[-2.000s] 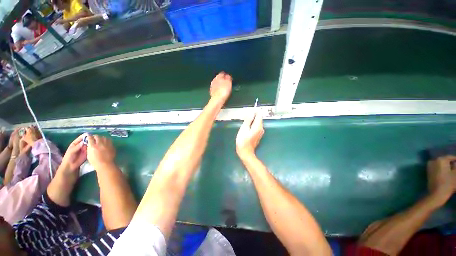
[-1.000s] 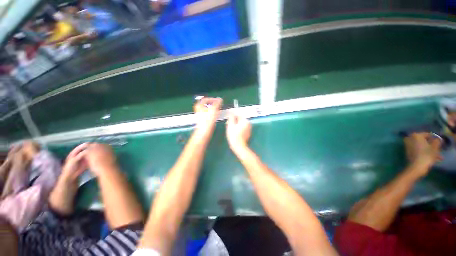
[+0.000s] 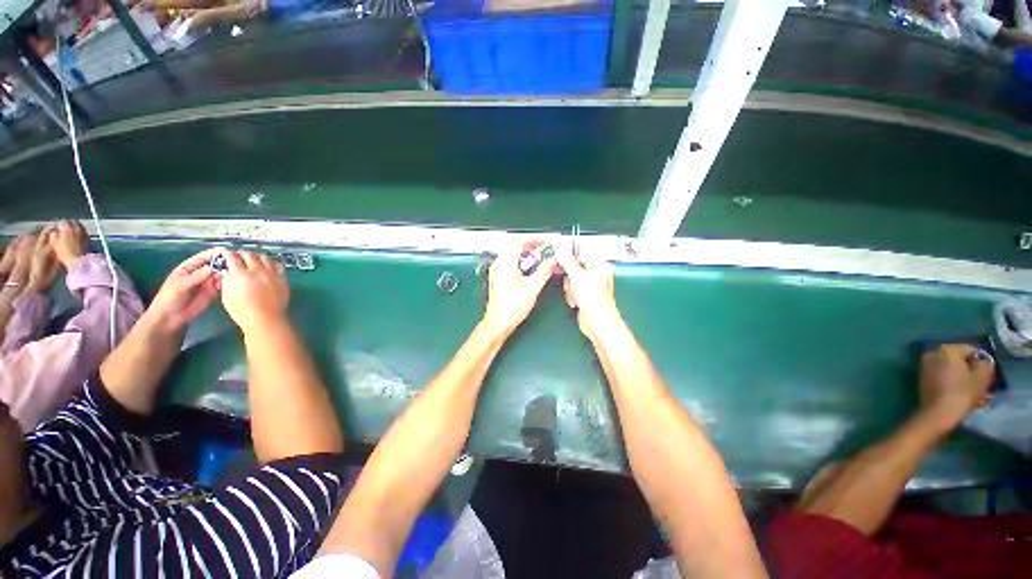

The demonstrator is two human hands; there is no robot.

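My left hand (image 3: 516, 285) is over the ledge's far edge, its fingertips closed on a small shiny unit (image 3: 535, 259). My right hand (image 3: 591, 287) is just to its right, fingertips closed on a slim pale tool (image 3: 575, 241) whose tip points up and away. The two hands are close together at the white rail. A small squarish unit (image 3: 448, 283) lies on the green ledge left of my left hand. Fine detail of the held unit is too small to tell.
A person in stripes at left holds a small unit (image 3: 220, 261); more units (image 3: 297, 261) lie beside. Beyond the white rail (image 3: 837, 255), a unit (image 3: 481, 196) lies on the belt. A white upright (image 3: 715, 124) and blue bin (image 3: 521, 51) stand beyond. At right, a red-sleeved person's hand is over a black block.
My left hand has come back from over the belt and now holds a unit beside my right hand. The camera view has shifted, and units on the ledge show more clearly.
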